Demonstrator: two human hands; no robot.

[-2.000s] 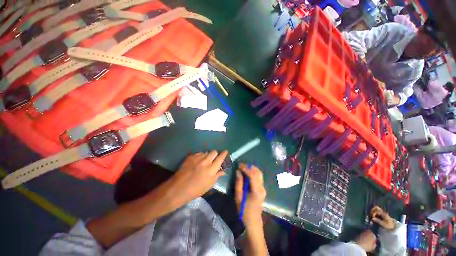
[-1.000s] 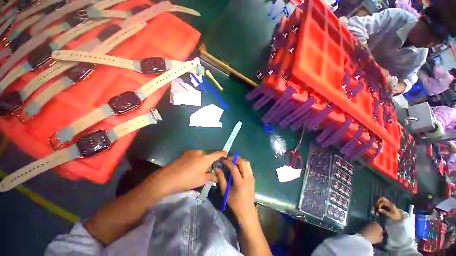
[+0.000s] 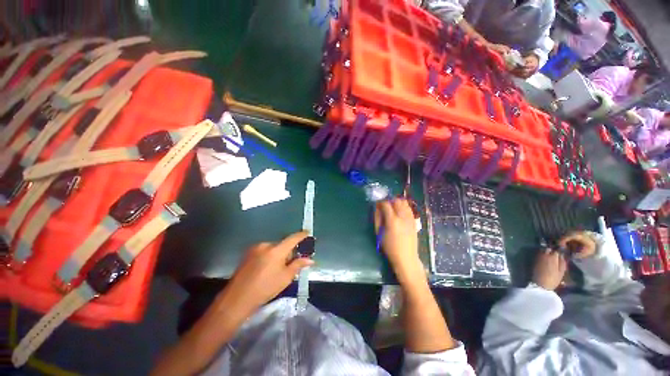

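Note:
My left hand (image 3: 270,266) holds the dark head of a watch (image 3: 304,247) in its fingertips near the bench's front edge. The pale bluish strap stands out above and below the head, roughly in line. My right hand (image 3: 397,226) is to the right, away from the watch, over the bench. A blue pen-like tool (image 3: 380,237) shows at its left side, mostly covered by the hand. A white wipe (image 3: 418,223) is just right of the fingers and mostly hidden; I cannot tell whether the fingers touch it.
Red-orange trays with pale-strapped watches (image 3: 134,205) are at left. Stacked red trays (image 3: 441,110) with purple straps stand at the back. White wipes (image 3: 264,189), blue sticks and a yellow stick (image 3: 261,135) lie mid-bench. Sheets (image 3: 466,231) lie right. Another person's hands (image 3: 562,257) work at far right.
My right hand has left the watch and moved right with the blue tool, toward the white wipe and scissors. The strap now stands more upright in my left hand. The view has turned.

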